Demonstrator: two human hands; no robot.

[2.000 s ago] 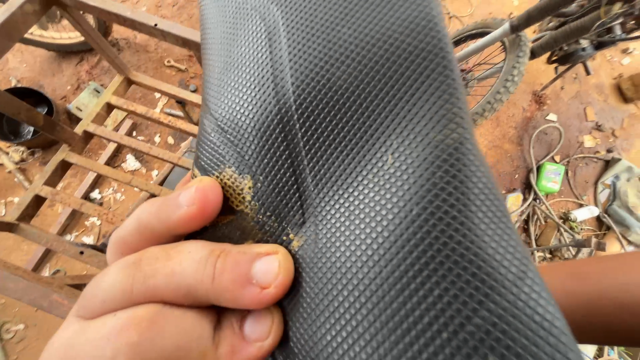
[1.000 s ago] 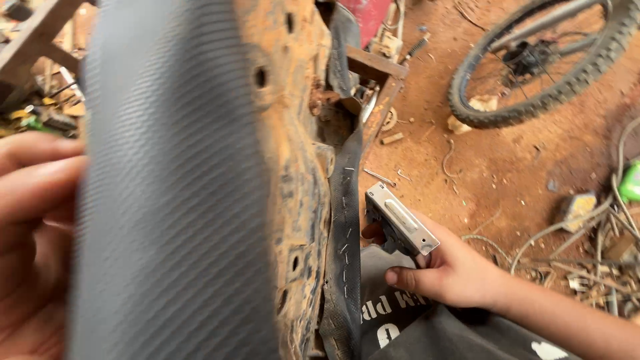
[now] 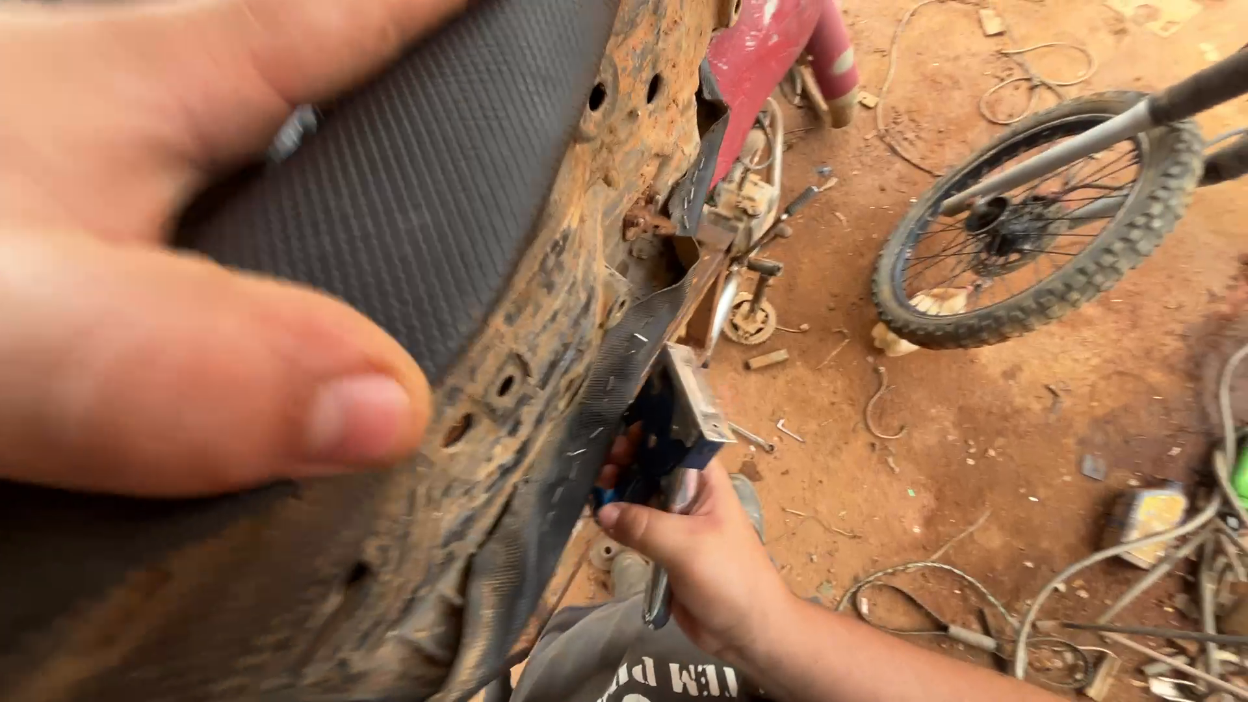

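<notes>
A seat with a textured black cover (image 3: 419, 185) is tilted so that its rusty metal base (image 3: 546, 283) shows. Along the base runs the folded cover edge (image 3: 609, 380), pierced by several staples. My left hand (image 3: 205, 253) lies large and blurred over the cover at the left, thumb and fingers spread against it; how firmly it holds is hard to tell. Low in the middle, my right hand (image 3: 702, 546) grips a metal staple gun (image 3: 694, 405), whose head is beside the stapled edge. Part of the right fingers is hidden behind the tool.
A bicycle wheel (image 3: 1033, 219) with a knobby tyre is at the upper right. Cables (image 3: 1033, 595) lie tangled on the dirt ground at the lower right. Beyond the seat are a red panel (image 3: 765, 68), a crank with a chainring (image 3: 751, 317) and scattered small tools.
The seat has been turned from its cover side, so its rusty base and stapled edge now show. My right hand with the staple gun, out of view two seconds ago, is now beside that edge.
</notes>
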